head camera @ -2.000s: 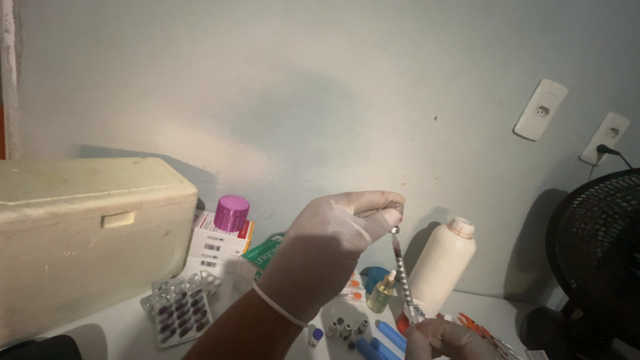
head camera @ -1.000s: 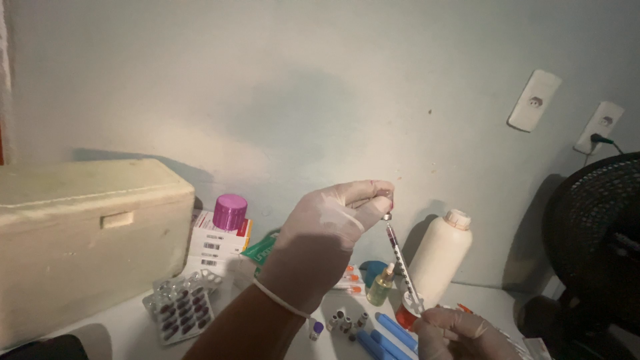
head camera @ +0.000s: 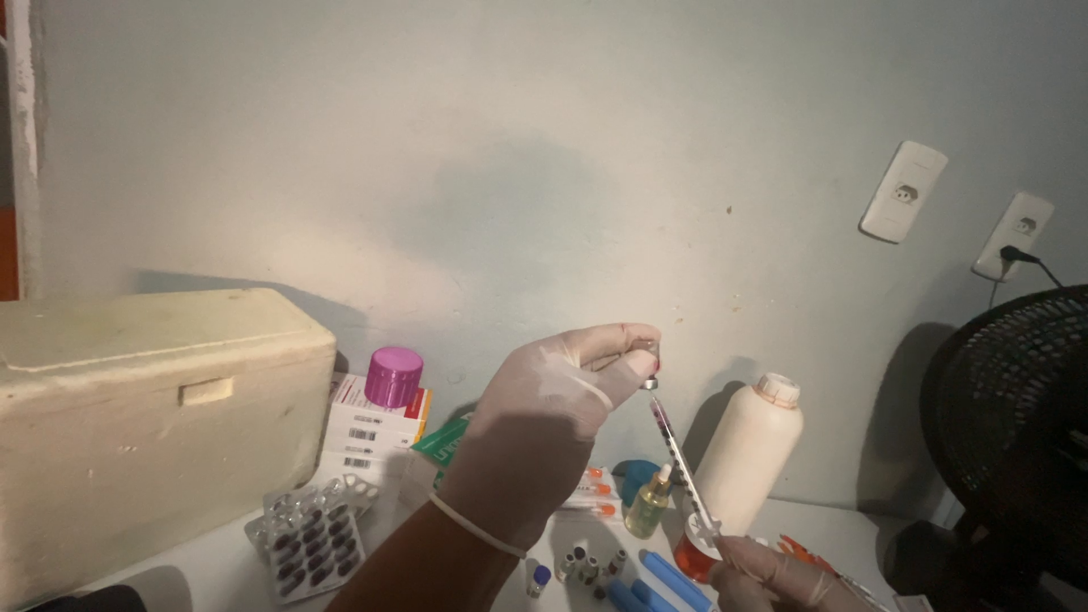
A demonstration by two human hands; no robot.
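My left hand [head camera: 544,425], in a pale latex glove, pinches a small glass vial [head camera: 648,361] upside down, its metal-rimmed neck facing down. Just below the neck is the tip of a thin syringe [head camera: 680,463] with reddish-purple liquid near its upper end; whether the needle is inside the vial cannot be told. My right hand [head camera: 773,578], also gloved and partly cut off by the bottom edge, holds the syringe's lower end. Behind the syringe stand a white plastic bottle [head camera: 752,450], a dropper bottle [head camera: 648,507] of yellowish liquid and a red container [head camera: 695,552] with a pale lid.
A foam cooler box [head camera: 161,442] stands at the left, near stacked cartons [head camera: 365,442] under a purple cap [head camera: 395,376]. Capsule blister packs [head camera: 314,552], small vials [head camera: 591,568], blue capped pieces [head camera: 671,578] and orange-capped syringes [head camera: 599,490] lie on the table. A black fan [head camera: 1020,425] is at the right.
Both hands remain at the vial and syringe. The reddish-purple liquid seen along more of the barrel earlier now shows mostly near its upper end.
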